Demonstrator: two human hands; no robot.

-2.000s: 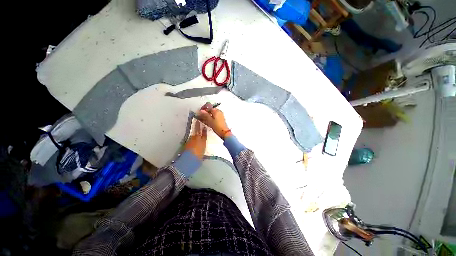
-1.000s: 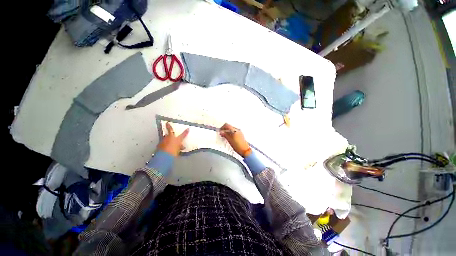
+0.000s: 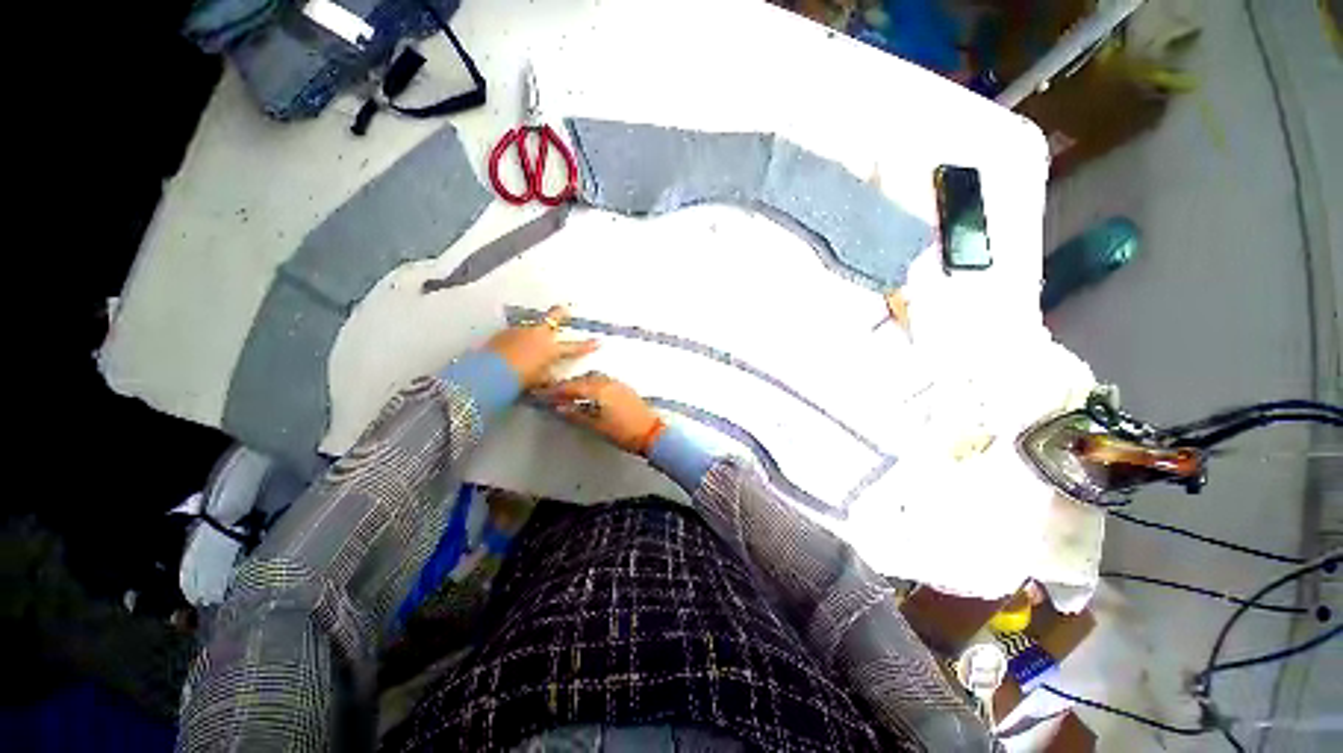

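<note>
A white curved pattern (image 3: 737, 397) lies on a grey curved cloth piece (image 3: 689, 344), whose edge shows as a grey border around it. My left hand (image 3: 539, 350) lies with spread fingers on the pattern's left end. My right hand (image 3: 601, 408) is just beside it at the lower left edge, fingers bent around a thin dark pen (image 3: 586, 405), partly hidden. Red-handled scissors (image 3: 533, 163) and a pointed dark strip (image 3: 498, 249) lie beyond. Two more grey curved pieces lie flat, one at the left (image 3: 307, 280) and one beyond the pattern (image 3: 751, 174).
A steam iron (image 3: 1108, 453) with hoses stands at the table's right edge. A phone (image 3: 963, 218) and a small tan pointed piece (image 3: 897, 308) lie at the right. A blue-grey bundle (image 3: 317, 56) with black straps lies far left. An open box (image 3: 1016, 633) is below right.
My right hand has moved from the pattern's upper edge to its lower left edge, near my left hand. My left hand has turned on the pattern's left end. The view has shifted.
</note>
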